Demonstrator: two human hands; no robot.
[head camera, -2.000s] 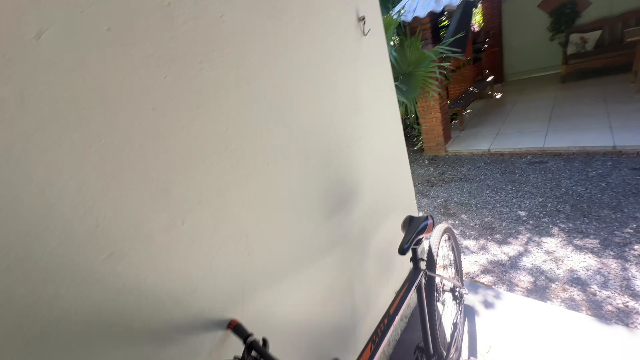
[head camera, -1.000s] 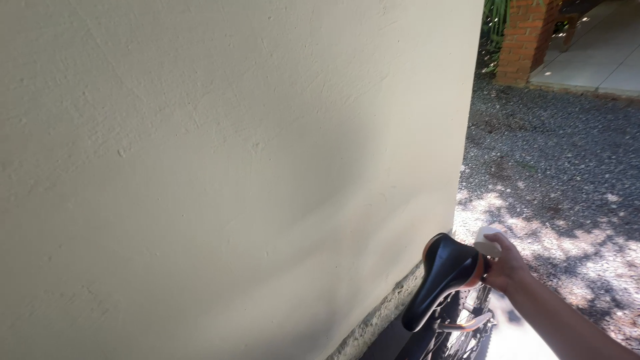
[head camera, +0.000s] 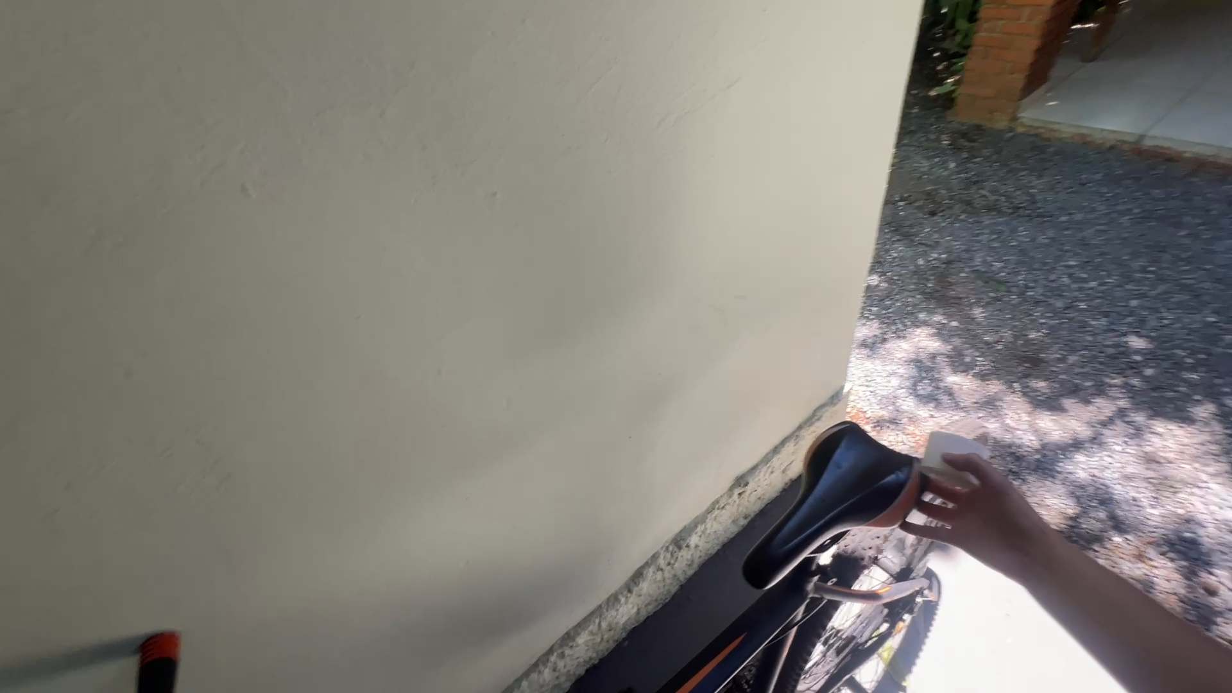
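Observation:
My right hand (head camera: 982, 515) reaches in from the lower right and holds a pale, whitish object (head camera: 953, 454), whose kind I cannot tell, at the back edge of a black bicycle saddle (head camera: 842, 491). The fingertips are at the saddle's rear. Below it are the dark bicycle frame with orange marks (head camera: 717, 664) and the spoked rear wheel (head camera: 852, 635). One handlebar grip with an orange end (head camera: 159, 659) shows at the bottom left. My left hand is out of view.
A plastered wall (head camera: 433, 289) fills the left and middle, with a rough base ledge (head camera: 674, 568) beside the bicycle. Gravel ground (head camera: 1049, 289) lies to the right, with a brick pillar (head camera: 1006, 63) and a tiled floor (head camera: 1155, 91) beyond.
My right hand, absent two seconds ago, came in at the saddle's rear and remains there with the pale object. The view has tilted down toward the saddle.

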